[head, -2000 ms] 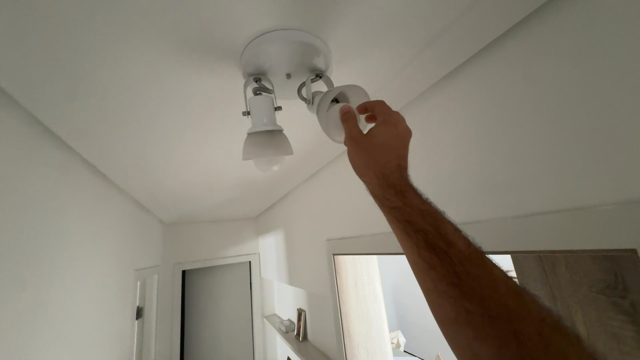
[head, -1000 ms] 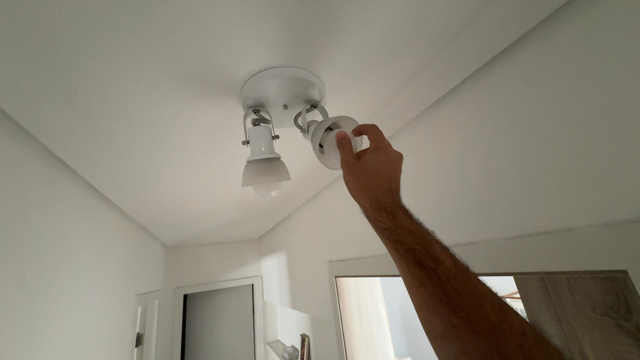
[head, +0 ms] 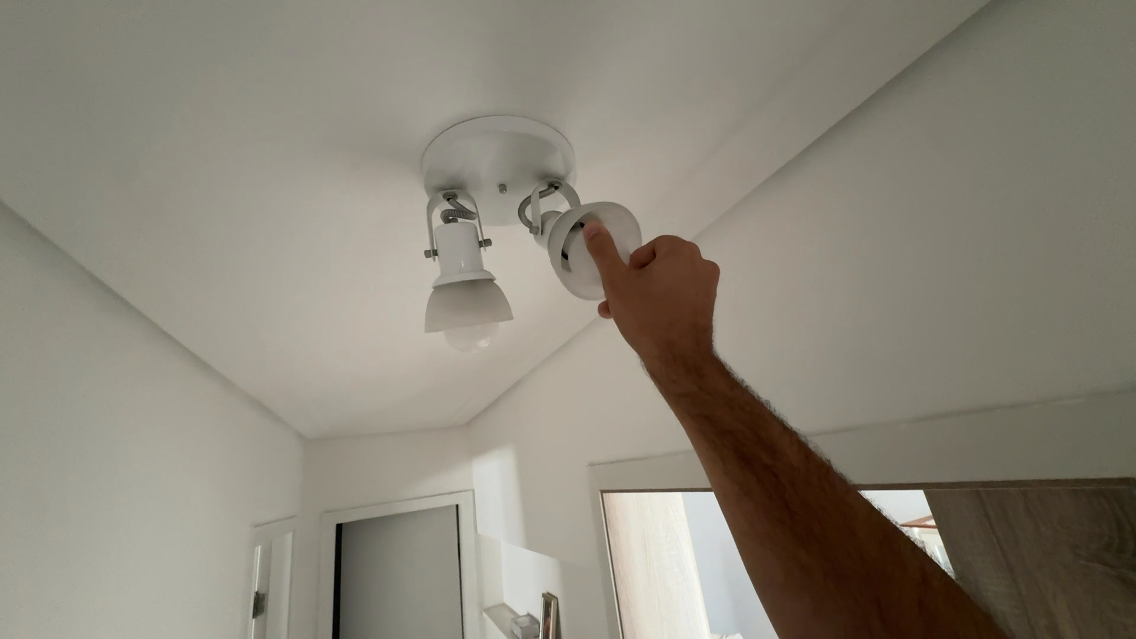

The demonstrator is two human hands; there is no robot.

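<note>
A white two-lamp ceiling light has its round base (head: 499, 160) against the ceiling. Its left lamp head (head: 469, 303) points down, a round bulb (head: 473, 336) showing below the frosted shade. The right lamp head's shade (head: 627, 222) is tilted toward me. My right hand (head: 661, 288) is at that shade, the thumb reaching inside its rim beside the white bulb (head: 587, 257) and other fingers around the outer side. The hand covers part of the shade and bulb, and some fingertips are hidden. My left hand is out of view.
Below stand a grey door (head: 399, 572) in a white frame and a ledge (head: 501, 617) with small objects. At the lower right, a framed opening or mirror (head: 652, 555) shows wood panels. A hinged white door or panel (head: 271, 577) is at the lower left.
My right hand has shifted around the right shade: the thumb now points up inside the rim, and the fingers earlier raised at the right side are folded or behind the shade.
</note>
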